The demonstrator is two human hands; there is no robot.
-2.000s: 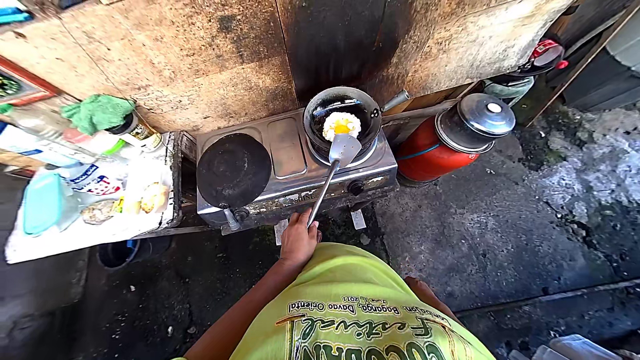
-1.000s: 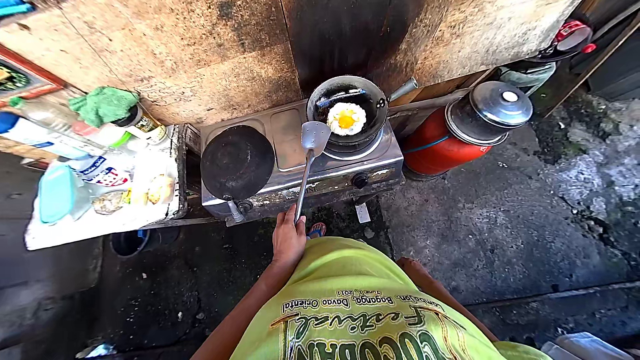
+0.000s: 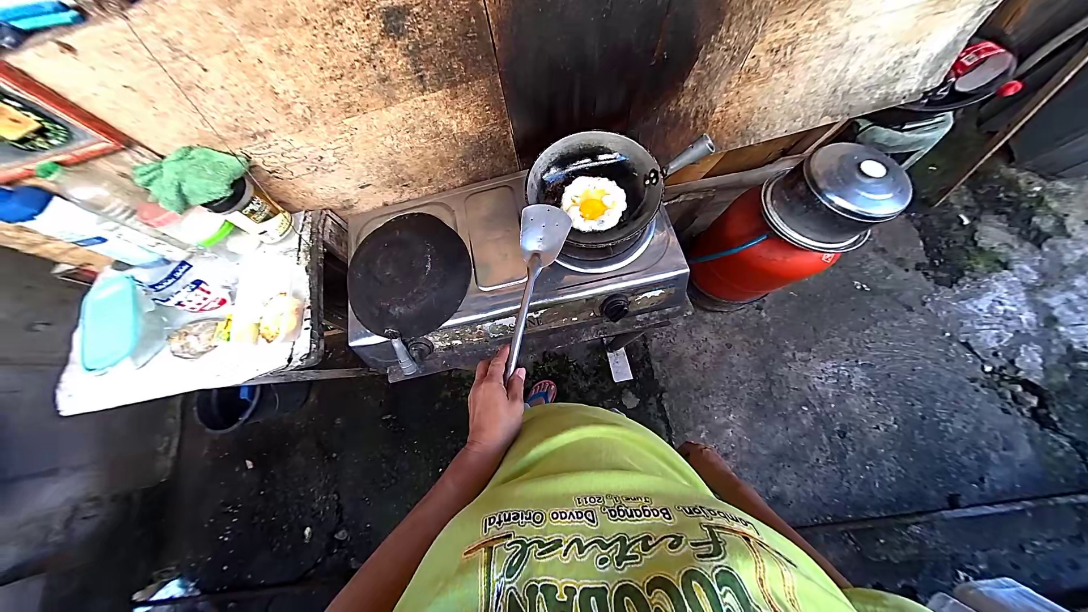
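Note:
My left hand point(image 3: 497, 404) grips the handle of a metal turner point(image 3: 544, 231), whose slotted blade is over the near left rim of a wok point(image 3: 552, 161). Inside the wok lies a fried egg point(image 3: 593, 204), yolk up, with dark oil behind it. The wok rests on the right burner of a two-burner gas stove point(image 3: 497, 229), its handle pointing right. A dark round flat pan point(image 3: 408, 274) covers the left burner. My right arm hangs beside the shirt; only a little near its wrist point(image 3: 701, 459) shows, and the fingers are hidden.
Left of the stove, a white-covered table point(image 3: 102, 395) holds bottles, a teal-lidded container point(image 3: 110, 323), bags and a jar under a green cloth point(image 3: 189, 177). Right of the stove is a red gas cylinder point(image 3: 748, 259) with a lidded metal pot point(image 3: 858, 191) on top. A wooden wall point(image 3: 340, 85) stands behind.
Two seconds ago the turner's blade was inside the wok at the egg's near edge; it has moved left to the rim. The egg has shifted slightly within the wok.

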